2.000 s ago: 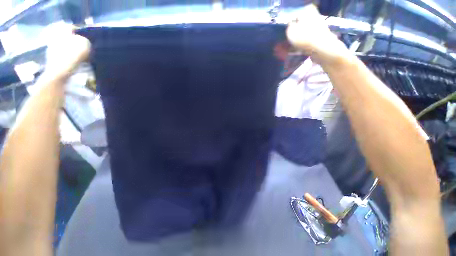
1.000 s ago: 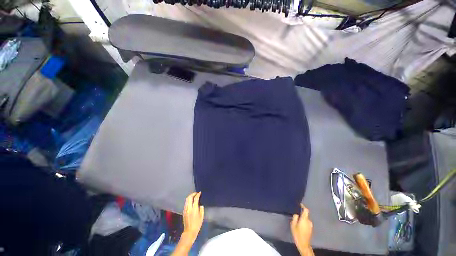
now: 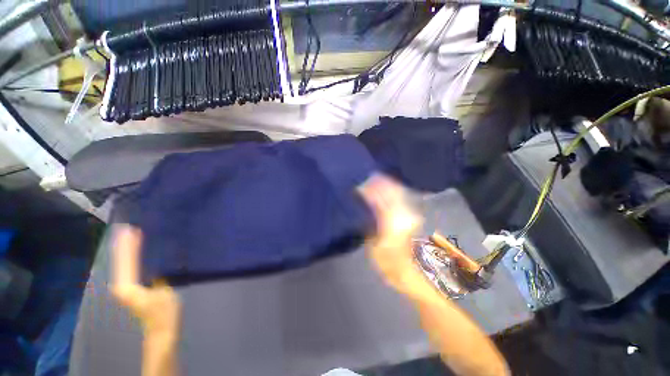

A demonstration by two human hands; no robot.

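A navy garment [image 3: 250, 209] is held up between my two hands above the grey padded ironing table [image 3: 294, 323]; it is blurred and its lower part is folded or bunched. My left hand [image 3: 147, 279] grips its left edge. My right hand [image 3: 389, 220] grips its right edge. Both hands are blurred. The steam iron [image 3: 454, 263], with an orange-brown handle, rests on the table to the right of my right hand.
A second navy garment [image 3: 419, 153] lies crumpled at the table's back right. A grey sleeve board [image 3: 110, 161] stands at the far left. Black hangers [image 3: 198, 70] hang above. A pale blue tray [image 3: 532, 279] and a yellow hose [image 3: 547, 187] are right of the iron.
The garment lay flat on the table one second ago with my hands at its near edge. It is now lifted off, moved left and away from me, and both hands grip its sides.
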